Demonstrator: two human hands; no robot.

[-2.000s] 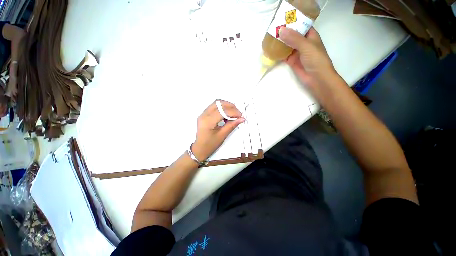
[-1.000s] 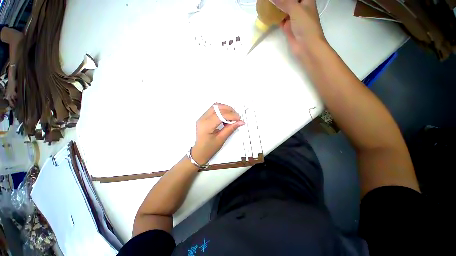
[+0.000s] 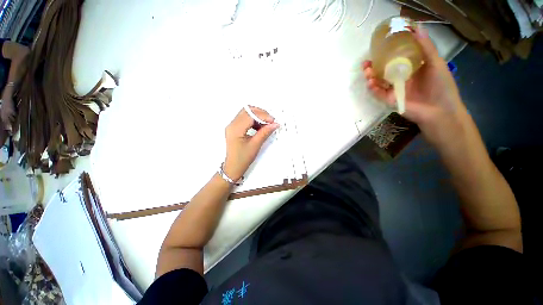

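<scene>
My left hand (image 3: 247,138) pinches a narrow white strip (image 3: 255,114) between thumb and fingers, over the white back of a panel (image 3: 178,143). The panel has a straight brown edge strip (image 3: 152,211) along its near side and a notched corner by the table edge. Narrow parallel lines run from that corner past my fingertips. My right hand (image 3: 426,89) holds the glue bottle (image 3: 390,44) of amber liquid at the upper right, its pale nozzle pointing down and towards me, clear of the panel.
Loose brown leather strips (image 3: 52,83) lie far left. Stacked panels (image 3: 71,241) are at lower left. Brown pieces (image 3: 470,21) pile at upper right. White cords (image 3: 330,9) lie at the top. A scrap bin (image 3: 390,134) stands below the table edge. A person's arm (image 3: 13,83) shows at far left.
My right hand has moved the bottle right and towards me from the top of the view, and its nozzle now points down. My left hand still pinches the strip, with little movement.
</scene>
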